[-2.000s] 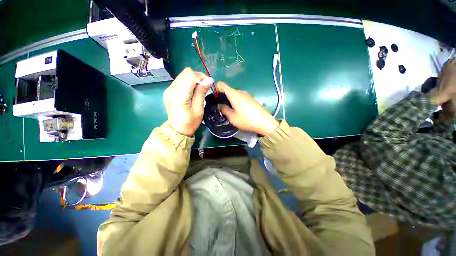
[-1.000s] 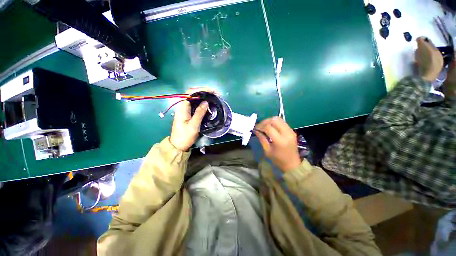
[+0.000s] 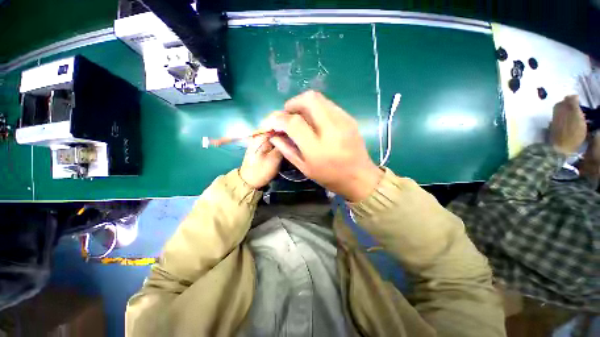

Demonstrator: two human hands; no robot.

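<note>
The wire harness (image 3: 238, 138), red and orange with a white connector plug (image 3: 206, 142) at its end, sticks out to the left from between my hands. My left hand (image 3: 262, 160) is closed around the dark round housing (image 3: 291, 174), of which only a small part shows under my right hand. My right hand (image 3: 325, 141) lies over the housing, its fingers pinching the wires where they leave it. The white base is hidden. The white cable (image 3: 391, 128) lies on the bench to the right of my hands.
Two black-and-white machines, one at the far left (image 3: 118, 125) and one behind it (image 3: 197, 92), stand on the green bench (image 3: 447, 99). A thick black cylinder hangs above the rear one. At the right, a person's hand and checked sleeve are beside a white mat with small black round parts (image 3: 515, 84).
My right hand has moved from the white base up over the housing and onto the wires. The base and most of the housing are now covered. The view has turned and shifted a little.
</note>
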